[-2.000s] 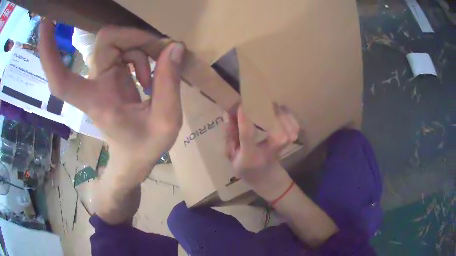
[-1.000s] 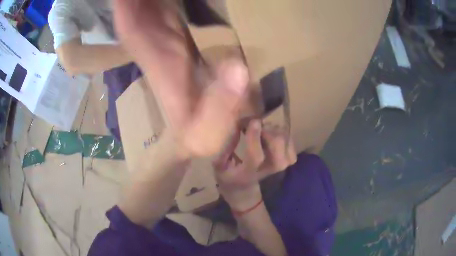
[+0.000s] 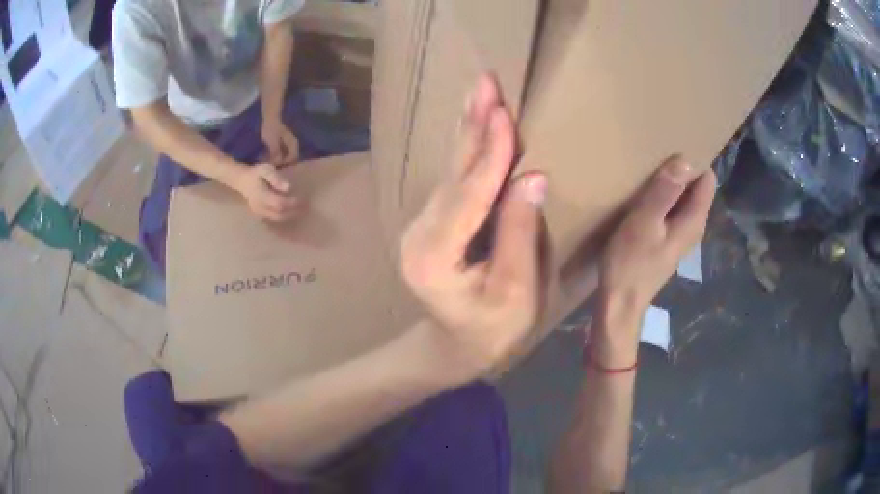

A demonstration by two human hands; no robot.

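A large plain brown carton (image 3: 618,96) stands tilted close in front of me, its top cut off by the picture's edge. My left hand (image 3: 482,232) grips it at a fold between two panels, fingers and thumb on either side of a dark gap. My right hand (image 3: 656,227), with a red string at the wrist, holds the carton's lower right side; its fingers bend over the surface. Another brown carton face (image 3: 261,328) with dark "FURRION" print, upside down to me, lies at the lower left, partly behind my left forearm.
A person in a white T-shirt (image 3: 212,58) sits behind the printed carton, one hand near its surface. A white printed sleeve (image 3: 68,116) is at the far left. Plastic-wrapped dark goods (image 3: 830,135) are at the right. White scraps (image 3: 655,328) lie on the worn floor.
My left hand has moved down and right onto the carton's fold. My right hand has moved right, away from the open slot. The view has shifted, showing more of the other person and the printed face.
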